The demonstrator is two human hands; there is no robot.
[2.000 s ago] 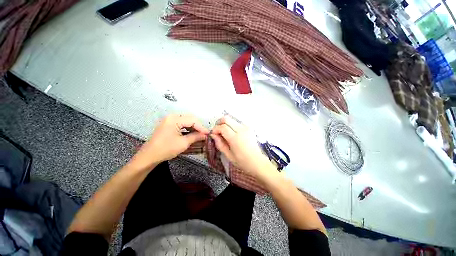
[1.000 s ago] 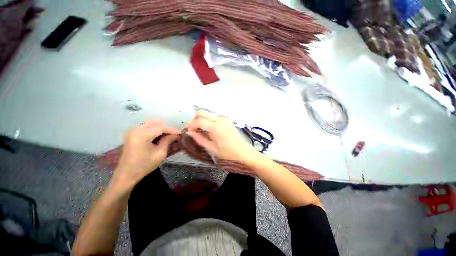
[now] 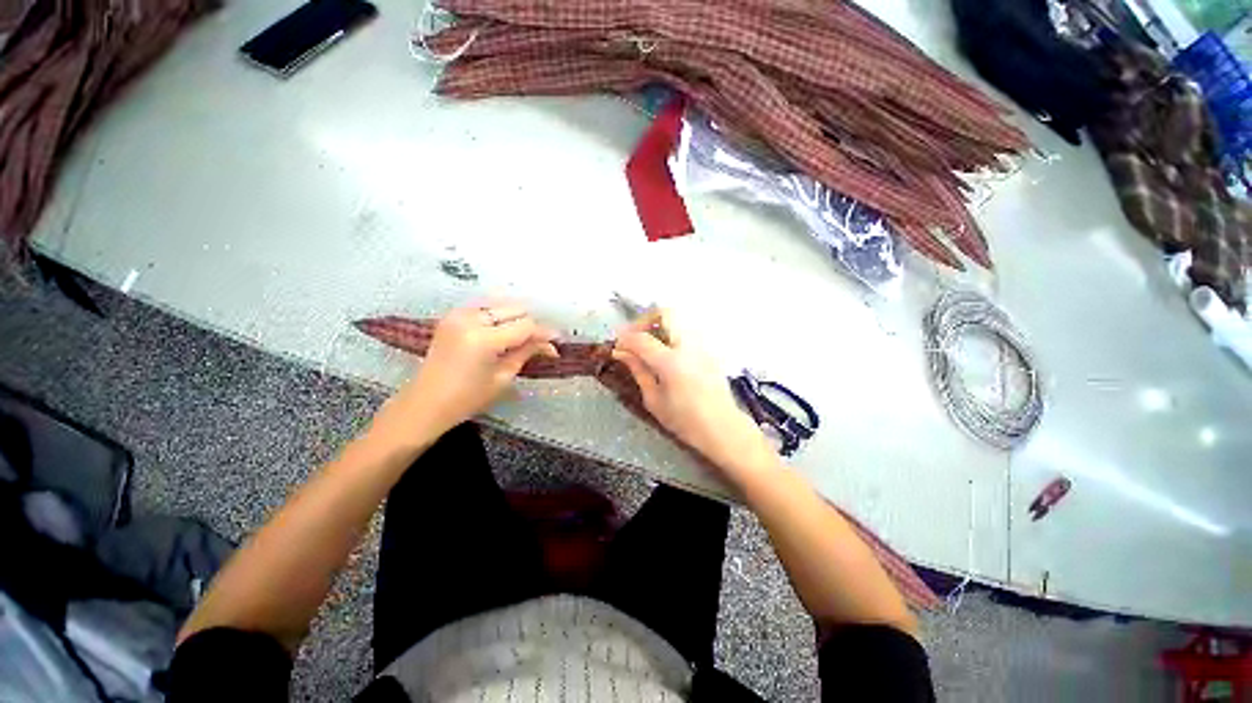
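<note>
A brownish-red plaid strip (image 3: 577,360) lies along the near table edge. Its tapered left end points out past my left hand (image 3: 477,360), and its other end shows beyond my right forearm near the edge. My left hand pinches the strip on the left. My right hand (image 3: 676,389) pinches it a little further right, with the fingertips apart from the left ones. I cannot make out a needle. The dark-handled shears (image 3: 777,412) lie beside my right hand, their blades mostly hidden under it.
Beyond are a large plaid bundle (image 3: 742,69), a red scrap (image 3: 659,179), a clear plastic bag (image 3: 824,213) and a phone (image 3: 309,33). At right are a wire coil (image 3: 983,368) and small red snips (image 3: 1049,497). More plaid strips (image 3: 69,83) lie far left.
My hands have moved apart from their close pinch. The strip, earlier bunched at the fingers, now lies flatter, and its left tapered end shows on the table. The camera view has also shifted.
</note>
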